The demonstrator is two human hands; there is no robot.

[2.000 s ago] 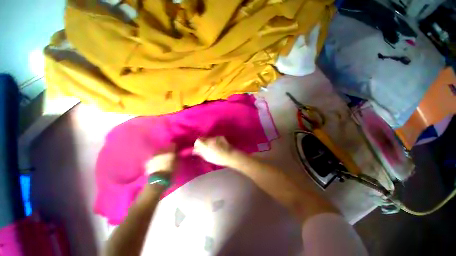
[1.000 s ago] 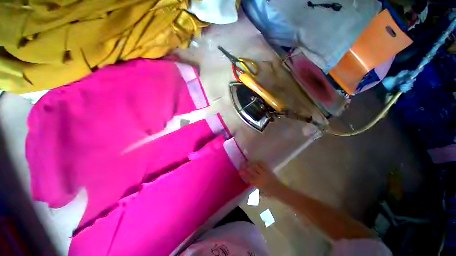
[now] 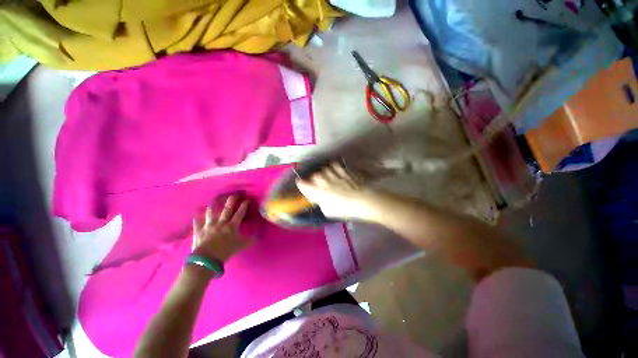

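Observation:
Bright pink garment panels point(image 3: 168, 119) lie spread on the pale table, with white interfacing strips point(image 3: 301, 112) at their right ends. My left hand point(image 3: 222, 229), with a green band at the wrist, lies on the lower panel with fingers spread. My right hand point(image 3: 332, 192) grips the steam iron point(image 3: 290, 208), which is motion-blurred over the right part of the lower panel. Whether its soleplate touches the fabric cannot be told.
Scissors point(image 3: 381, 94) with red and yellow handles lie beyond the iron. A mustard fabric pile point(image 3: 154, 28) is at the far left. A reddish worn pad point(image 3: 500, 143) and an orange sheet point(image 3: 584, 115) are at the right. Pale-blue fabric point(image 3: 490, 42) lies at the far right.
The iron has moved left from its place beside the scissors onto the pink panel, now in my right hand. My left hand has come into view on the fabric. The lower panels lie closer together.

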